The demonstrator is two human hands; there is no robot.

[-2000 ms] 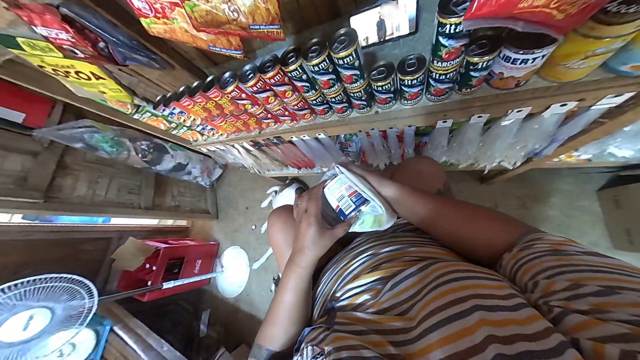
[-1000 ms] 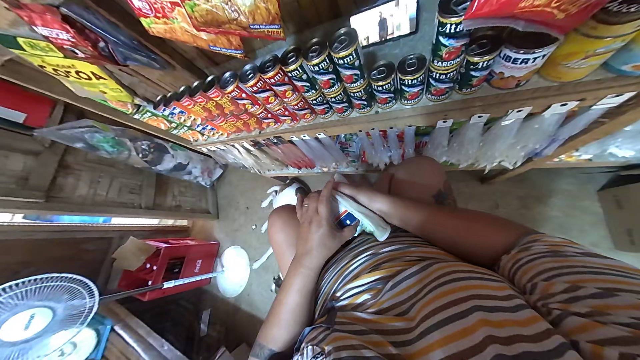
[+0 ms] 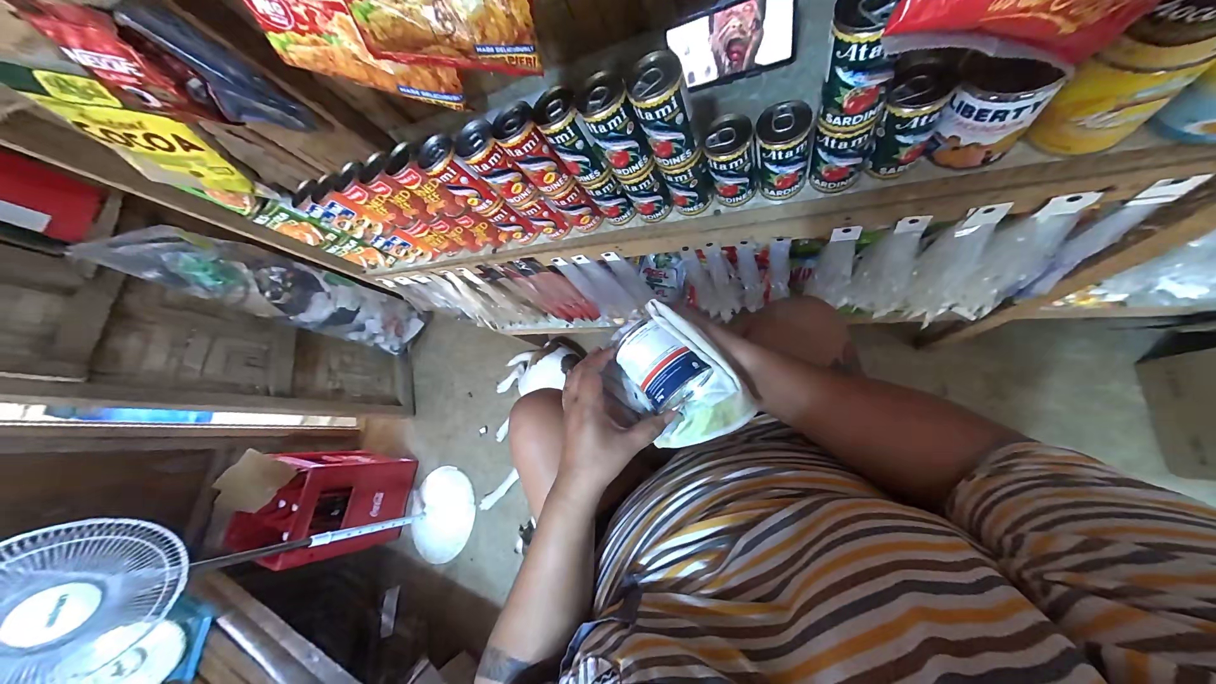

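Over my lap, my left hand [image 3: 600, 410] grips a can [image 3: 663, 366] with a white, red and dark blue label, its fingers along the left side and its thumb near the lower end. A pale cloth [image 3: 714, 399] wraps the can's right side and lower end. My right hand [image 3: 719, 339] holds the cloth against the can from the far side; its fingers are mostly hidden.
Stacked sardine cans [image 3: 665, 123] line a wooden shelf [image 3: 760, 217], with a lit phone [image 3: 731, 43] behind them. Small plastic packets hang below. A dog [image 3: 543, 369] lies on the floor near a red crate [image 3: 356, 499] and an electric fan [image 3: 90, 594].
One second ago my hands and the cloth covered most of the can. Its label now faces up in plain view, and my right hand has shifted behind the cloth.
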